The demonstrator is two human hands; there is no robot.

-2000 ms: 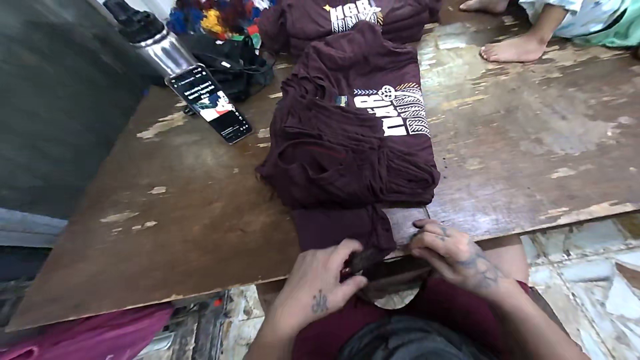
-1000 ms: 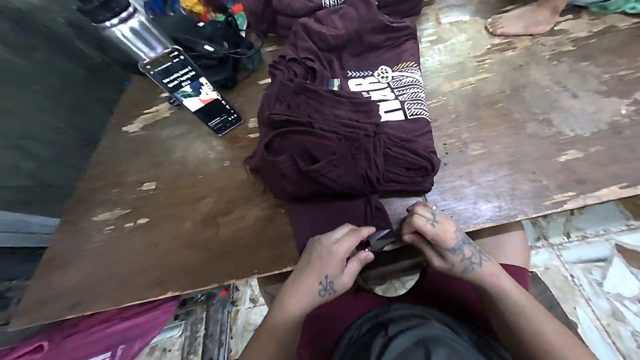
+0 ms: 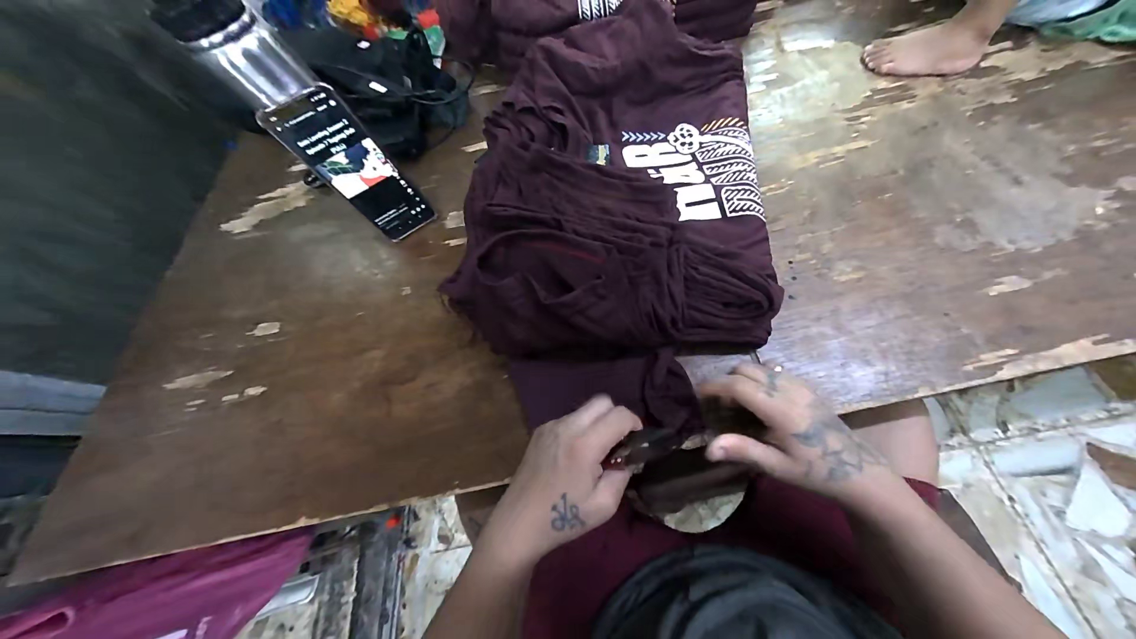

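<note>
A stack of maroon shirts with white print lies on the wooden table, one dark fabric part hanging toward the near edge. My left hand is closed around a small dark cutting tool, probably thread snips, whose blades point right beside the cloth. Just right of it, my right hand has thumb and fingers apart near the end of the fabric; whether it touches the cloth is blurred.
A phone with a lit screen leans on a steel bottle. Behind them are a black bag and colourful material. A person's bare foot rests on the table at upper right. Magenta cloth hangs below the left edge.
My right hand's fingers have spread from a closed pinch and sit slightly farther from the tool. My left hand still holds the tool in about the same place.
</note>
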